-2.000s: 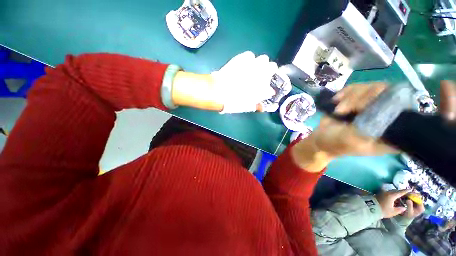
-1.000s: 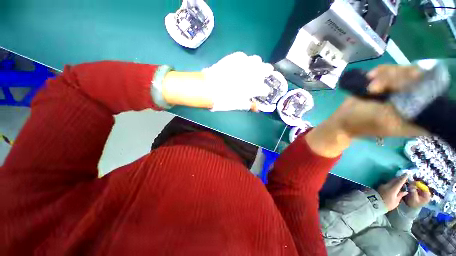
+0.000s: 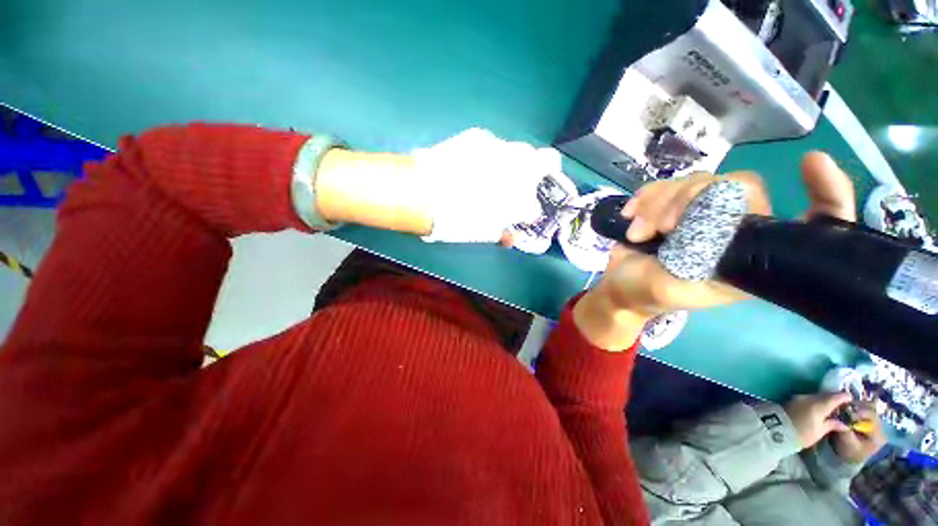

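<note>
My left hand (image 3: pixel 481 189), in a white glove, holds a white housing half with a circuit board (image 3: pixel 550 205) at its right edge. My right hand (image 3: pixel 684 241), with a speckled grey wrap on a finger, grips the thick black electric screwdriver (image 3: pixel 823 277). The screwdriver lies nearly level, its nose pointing left. Its thin bit reaches the board in my left hand; whether it touches a screw is too small to tell. A second white housing (image 3: pixel 584 238) sits just right of the held one, partly hidden under the nose. Another housing (image 3: pixel 663 329) shows below my right wrist.
The grey-white screw feeder (image 3: pixel 710 77) with black sides stands at the upper right, its pickup block (image 3: pixel 684 128) in front. A white assembly (image 3: pixel 897 216) is at the right edge. A neighbouring person's hands (image 3: pixel 835 423) hold a small yellow thing beside rows of units (image 3: pixel 905 396).
My right hand has brought the screwdriver left and its bit to the held board. The separate housing at the top of the bench is out of view. My left hand has shifted slightly left.
</note>
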